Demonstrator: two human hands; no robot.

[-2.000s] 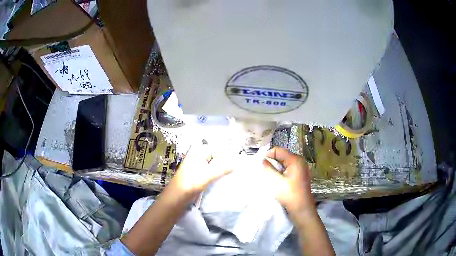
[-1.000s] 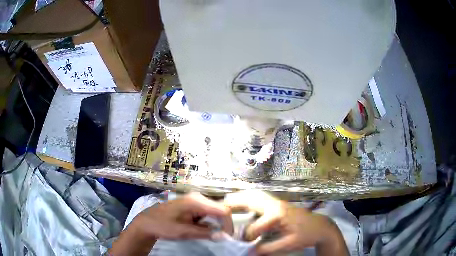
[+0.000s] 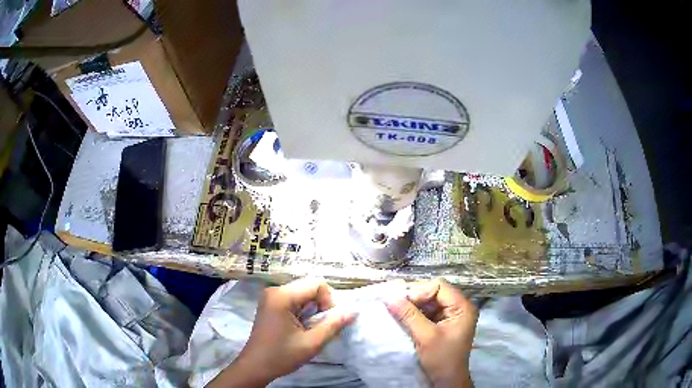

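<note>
My left hand [image 3: 292,326] and my right hand [image 3: 440,322] pinch the edge of a pale grey-white garment [image 3: 375,337] between thumbs and fingers, just in front of the table's front edge. The cloth hangs down between the hands onto more of it on the lap. Beyond the hands, the die area [image 3: 383,227] of the snap attaching machine shows bare metal with no cloth in it, partly washed out by glare. The machine's cream head [image 3: 410,68] hangs over it.
A black phone [image 3: 139,195] lies left on the table [image 3: 91,182], with a cardboard box [image 3: 197,68] behind it. A yellow tape roll [image 3: 540,178] lies right of the dies and another ring [image 3: 246,163] left. More garments [image 3: 83,318] lie at both sides.
The hands drew back from the dies to the lap with the cloth. Since then they have risen slightly and moved a little apart, with the cloth edge stretched between them.
</note>
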